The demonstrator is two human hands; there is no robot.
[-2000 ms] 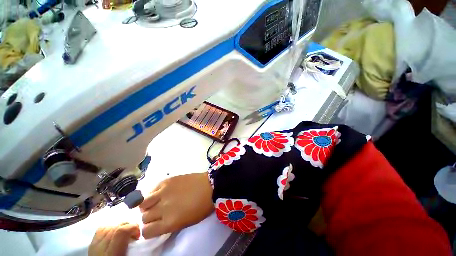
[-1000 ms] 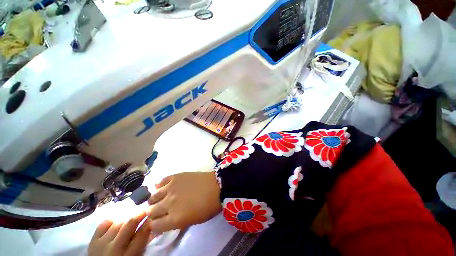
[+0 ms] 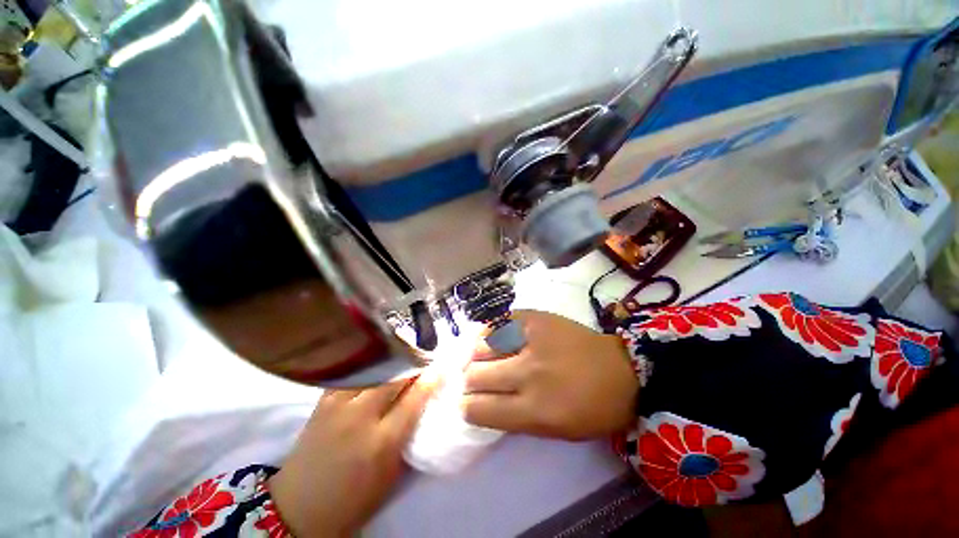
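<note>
A small white fabric piece (image 3: 447, 431) lies under bright light at the needle area, bunched between my two hands. My left hand (image 3: 347, 452) is bare and holds its left side, fingertips close to the presser foot area. My right hand (image 3: 552, 378) is bare and holds its right side, with a dark grey block (image 3: 507, 336) at its fingers. The needle and the fabric's edge are washed out by glare. The white sewing machine (image 3: 736, 168) with a blue stripe stands over the work, its shiny metal cover (image 3: 226, 200) at the head end.
A grey tension knob (image 3: 568, 224) juts out above my right hand. A smartphone (image 3: 652, 236), dark scissor loops (image 3: 644, 297) and blue-handled snips (image 3: 773, 233) lie behind my right forearm. Large white pieces (image 3: 74, 357) lie at left. A grey measuring strip (image 3: 594, 513) runs along the front table edge.
The view has moved left and closer to the machine's head end. More of my left hand and its flowered sleeve now shows. The white fabric between my hands is more visible.
</note>
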